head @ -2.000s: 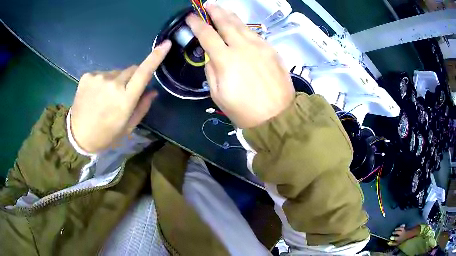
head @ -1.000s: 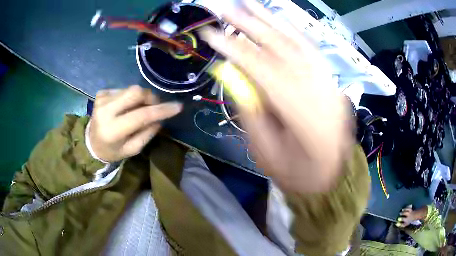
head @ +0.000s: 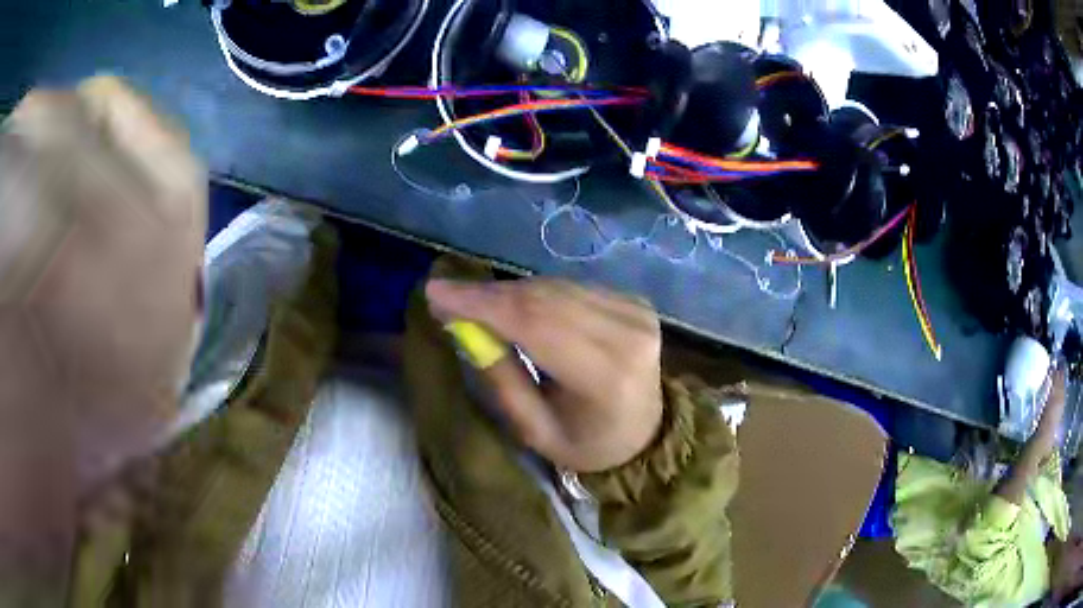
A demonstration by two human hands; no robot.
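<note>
My right hand (head: 570,368) is below the bench edge, over my lap, with its fingers curled. A short yellow piece (head: 477,343) shows at its thumb; whether it is gripped or worn is unclear. My left hand (head: 101,261) is large and blurred at the left edge; whether it holds anything cannot be told. Two round black housings with pale rims lie at the top: one is cut off by the frame (head: 279,54), the other (head: 475,107) holds a silver-white cylinder (head: 523,42) and a yellow ring. Coloured leads with white plugs (head: 493,149) lie across it.
More black housings (head: 819,178) with coloured leads continue to the right. Clear beaded strands (head: 618,244) lie near the bench (head: 736,291) edge. White brackets (head: 849,42) and rows of black modules (head: 1009,154) are behind. Another person's yellow-green sleeve (head: 974,523) is at lower right.
My right hand has left the housing and moved down over my lap. My left hand has moved left and looks larger. The view has shifted, so the housings sit higher.
</note>
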